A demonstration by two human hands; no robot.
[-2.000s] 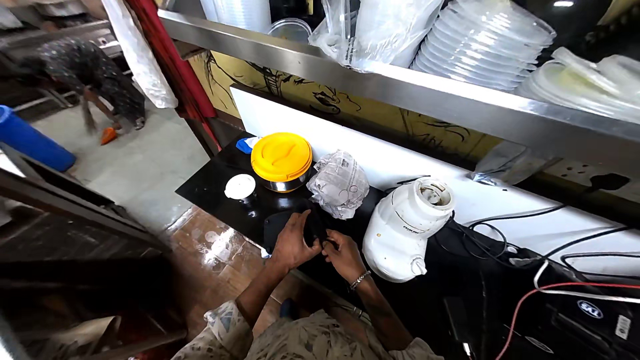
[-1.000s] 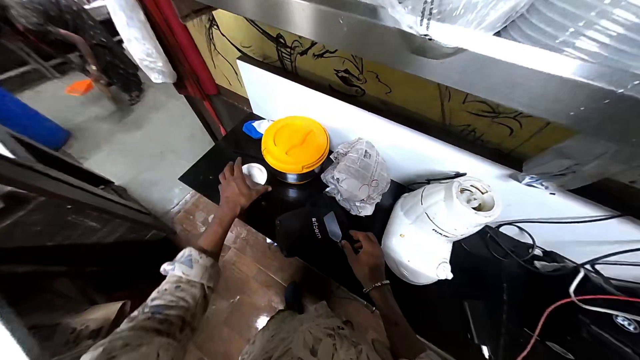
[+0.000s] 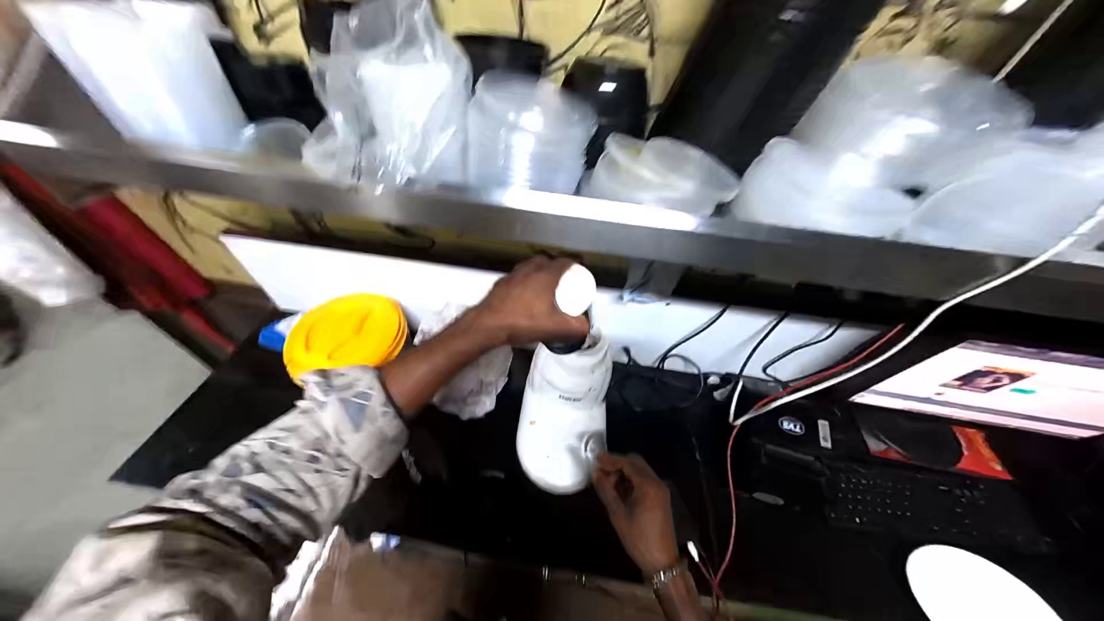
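A white mixer grinder base (image 3: 565,423) stands upright on the black counter. My left hand (image 3: 539,306) is closed around a small grinder jar with a white lid (image 3: 575,290), and the jar's dark bottom is at the top of the base. Most of the jar is hidden by my fingers. Low on the base's front, the fingertips of my right hand (image 3: 634,504) are at the round control knob (image 3: 593,445). Behind my left forearm is a crumpled newspaper bundle (image 3: 474,379). A container with a yellow lid (image 3: 345,335) stands farther left.
A steel shelf (image 3: 414,203) with plastic containers runs above the counter. Black, white and red cables (image 3: 733,457) lie right of the mixer. Beyond them are a keyboard (image 3: 906,500) and a lit screen (image 3: 992,384). A white round object (image 3: 975,586) is at the lower right.
My left hand has carried the white-lidded jar from the counter's left side to the top of the mixer base. My right hand has left the black item and moved to the knob. The view has swung right.
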